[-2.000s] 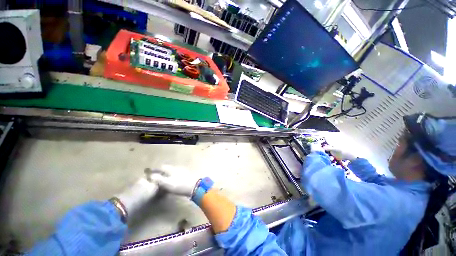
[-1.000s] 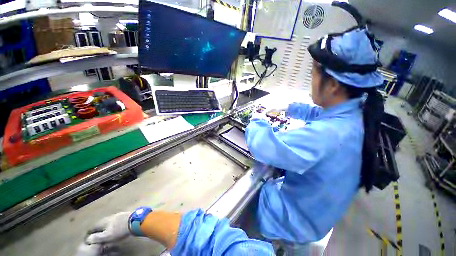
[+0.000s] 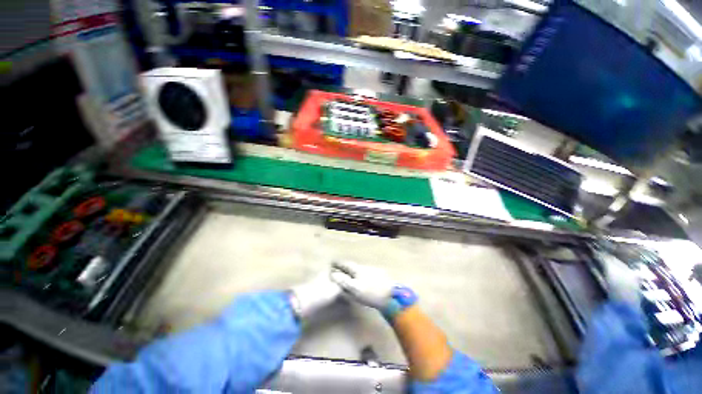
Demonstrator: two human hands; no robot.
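Note:
My left hand (image 3: 317, 294) and my right hand (image 3: 366, 283), both in pale gloves, are together over the pale conveyor bed (image 3: 454, 292). Their fingertips touch or overlap. I see no object in them, but the blur hides how the fingers are bent. A blue band is at my right wrist. A circuit board (image 3: 73, 231) with orange-red rings lies at the far left in a dark frame with a metallic edge, away from my hands.
A red-orange tray (image 3: 308, 137) with a board, a white fan box (image 3: 188, 115), a keyboard (image 3: 525, 171) and a monitor (image 3: 604, 85) stand behind the rails. At the right edge, another person's blue sleeve (image 3: 623, 346) reaches toward a second board (image 3: 666, 296).
The view has swung left, so the board at the left and the fan box show now. Both my hands and sleeves are in view again, still together. The other person is mostly out of the picture.

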